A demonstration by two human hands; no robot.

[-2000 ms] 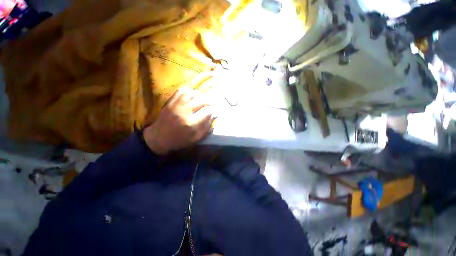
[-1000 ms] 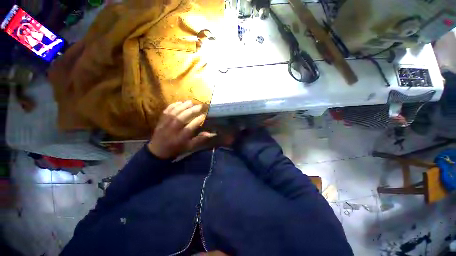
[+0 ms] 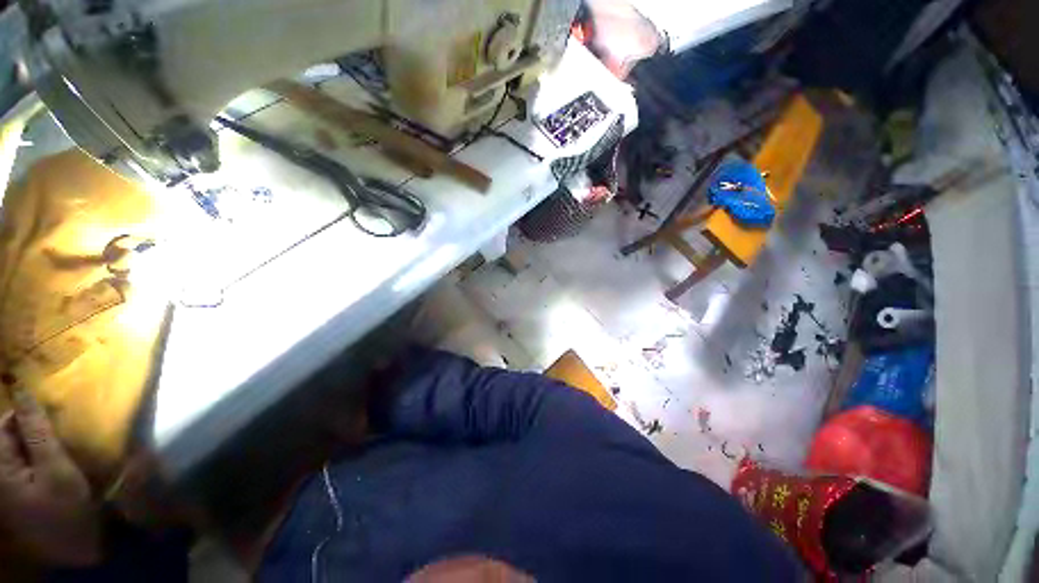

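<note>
The mustard-brown cloth (image 3: pixel 80 342) lies at the left on the white table, cut off by the picture's left edge. My left hand (image 3: pixel 40 484) is dim and blurred at its lower edge, partly cut off, and its grip cannot be made out. My right sleeve (image 3: pixel 461 399) reaches into the shadow under the table's front edge; my right hand is hidden. The sewing machine (image 3: pixel 262 34) stands above, its needle area (image 3: pixel 182 171) right of the cloth in glare. Black-handled shears (image 3: pixel 387 205) and a tan strip (image 3: pixel 376 137) lie under its arm.
The white table edge (image 3: pixel 330 353) runs diagonally before me. A control panel (image 3: pixel 573 120) is at its right end. On the littered floor stands a wooden stool (image 3: pixel 786 142) with a blue item (image 3: pixel 742 194). Red bags (image 3: pixel 872 448) lie at the lower right.
The view has swung to the right, so the cloth and my left hand now sit at the left edge. The machine arm, stool and red bags show more fully. The phone has left the view.
</note>
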